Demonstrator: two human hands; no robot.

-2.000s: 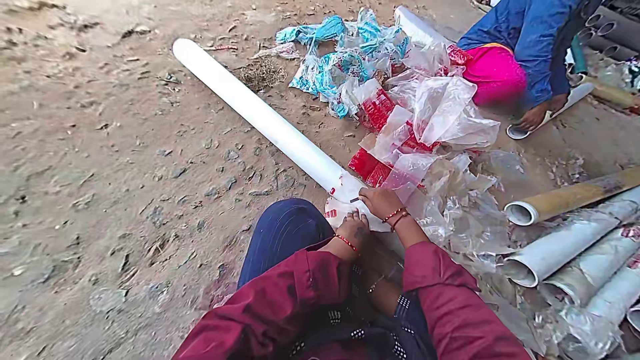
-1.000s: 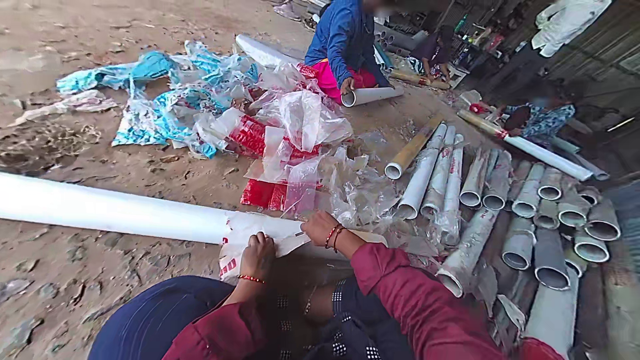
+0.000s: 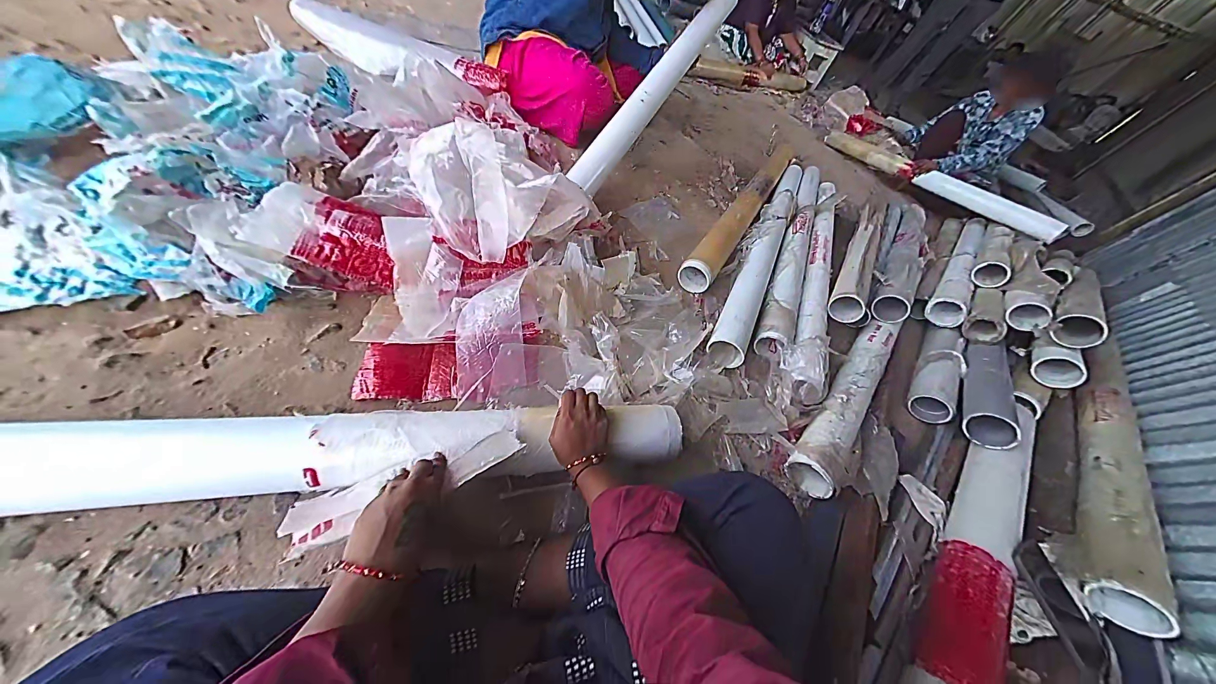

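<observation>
A long white pipe [image 3: 190,461] lies across the ground before my knees, its right end brownish and bare. Around its middle-right part hangs a torn whitish plastic wrapping [image 3: 408,445] with red print. My left hand [image 3: 394,518] is at the lower edge of this wrapping, its fingers bent on the loose flap. On the bare part near the pipe's right end rests my right hand [image 3: 579,432], fingers curled over the top; whether it holds a bit of film is hidden.
Crumpled clear, blue and red plastic film [image 3: 475,190] lies heaped beyond the pipe. Several pipes [image 3: 760,275] are laid at the right, near a corrugated metal sheet [image 3: 1159,380]. A person in blue and pink [image 3: 551,81] sits behind the heap; another [image 3: 988,133] sits farther right beside a pipe.
The view has swung right. My right hand has moved along the pipe toward its right end, and the brownish surface there now shows. My left hand stays at the wrapping.
</observation>
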